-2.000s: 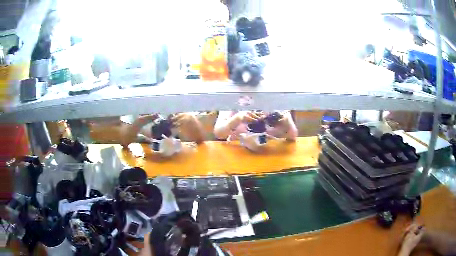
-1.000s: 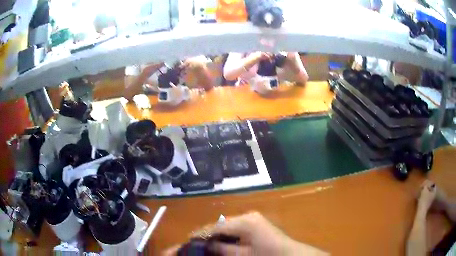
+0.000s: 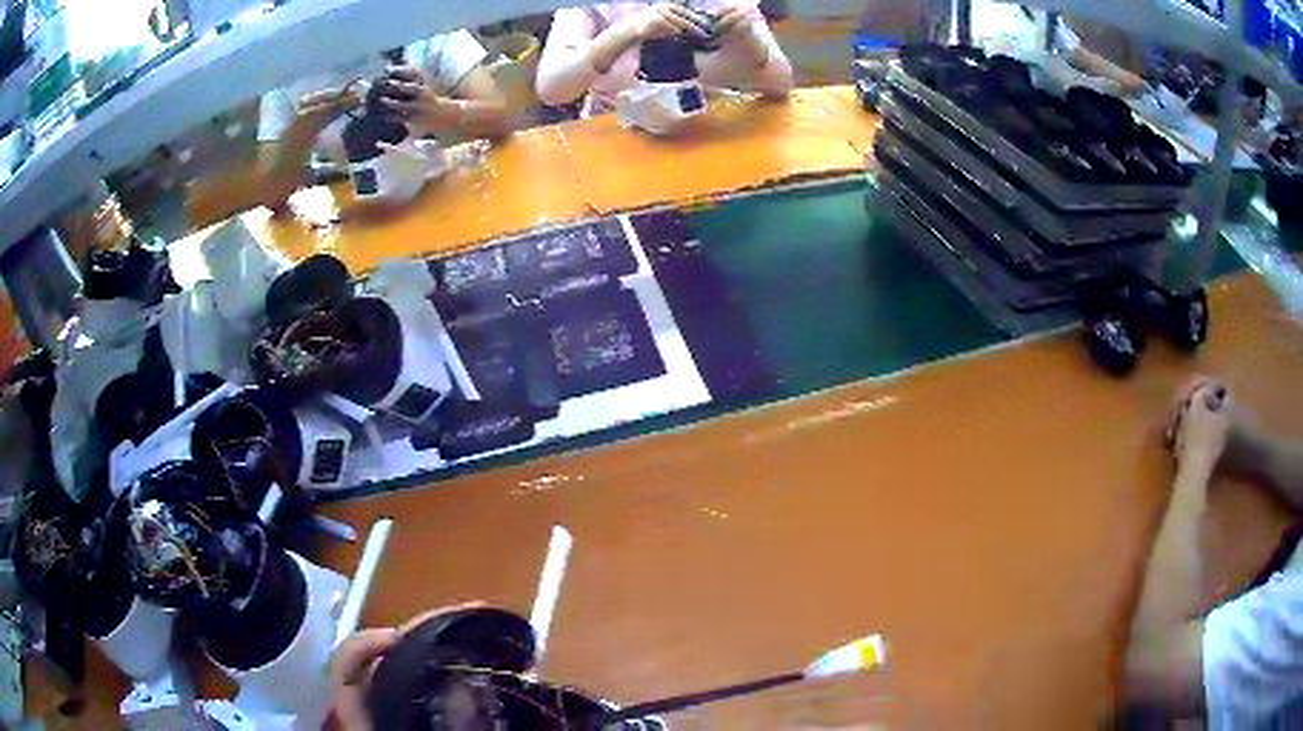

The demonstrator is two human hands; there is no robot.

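Observation:
A black rounded shell [image 3: 455, 660] with thin coloured wires is at the bottom edge, left of centre, partly cut off. My left hand [image 3: 357, 666] grips it from its left side; only part of the hand shows. My right hand is not in view. A black cable [image 3: 722, 693] runs right from the shell to a white-and-yellow tip [image 3: 852, 657]. One white flat stick [image 3: 550, 588] stands up beside the shell's right side. Another white stick [image 3: 365, 578] is to its upper left.
White housings [image 3: 293, 643] with black wired units are piled at left. Printed black panels [image 3: 593, 343] lie on a white sheet [image 3: 683, 374]. Stacked trays [image 3: 1022, 200] and black ball units [image 3: 1112, 331] are at right. Another person's clasped hands [image 3: 1200, 417] rest on the bench. Two people work opposite.
The view has tilted down and shifted. My right hand, over the unit one second ago, has left the view. The shell, its wires and the tipped cable now show more clearly.

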